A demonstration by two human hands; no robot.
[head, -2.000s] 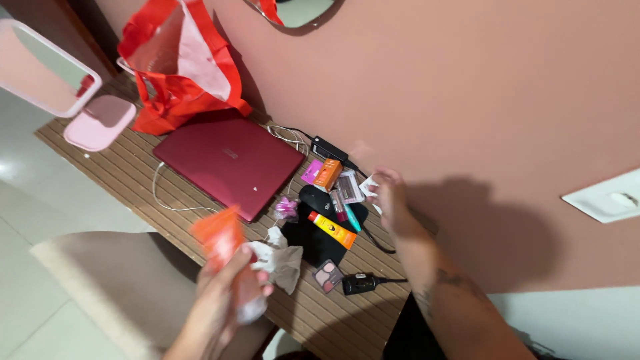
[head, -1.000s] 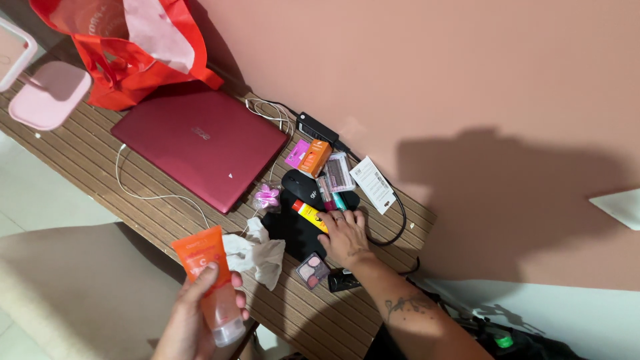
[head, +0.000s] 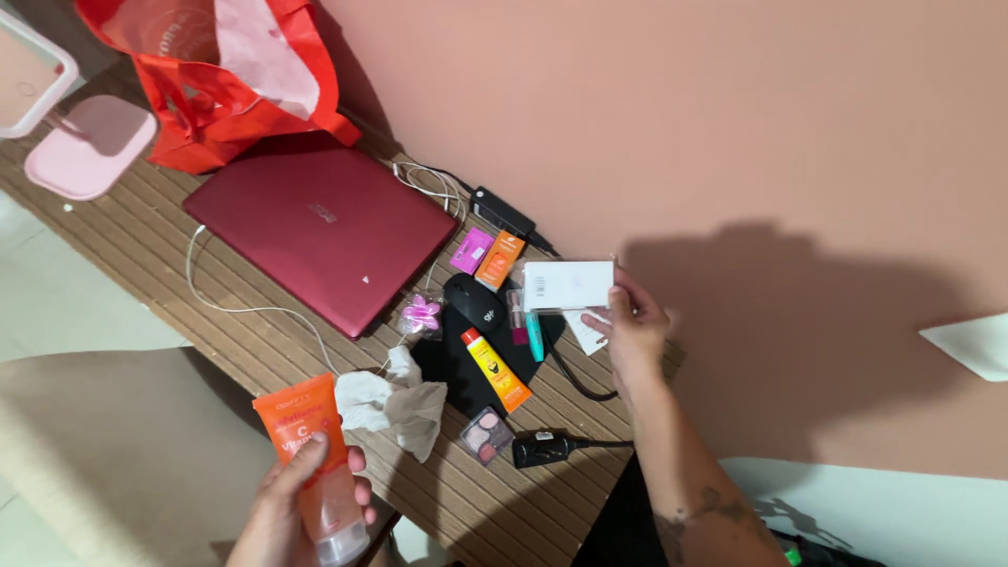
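My left hand point(head: 303, 496) holds an orange and clear squeeze tube point(head: 311, 449) upright, its clear cap at the bottom. My right hand point(head: 636, 331) grips the right end of a flat white case with a barcode point(head: 567, 285), above the cosmetics. Below that case lie a teal tube point(head: 535, 337), a clear-capped lip product point(head: 516, 316) and a white card point(head: 587, 331). Nearby are a yellow tube with a red cap point(head: 496, 370), a black mouse point(head: 474, 302), an orange box point(head: 500, 260), a purple packet point(head: 472, 250), a small makeup palette point(head: 487, 435) and a wrapped purple flower-shaped item point(head: 421, 313).
A closed red laptop point(head: 323, 228) lies on the wooden table, beside a red bag point(head: 228, 87) and a pink mirror stand point(head: 90, 150). Crumpled white tissue point(head: 394, 398), a black adapter point(head: 502, 211), a black connector point(head: 542, 450) and cables lie about. A beige chair point(head: 118, 449) stands against the front edge.
My right hand, earlier down by the yellow tube, has moved up and taken hold of the flat white case. My left hand still holds the orange tube.
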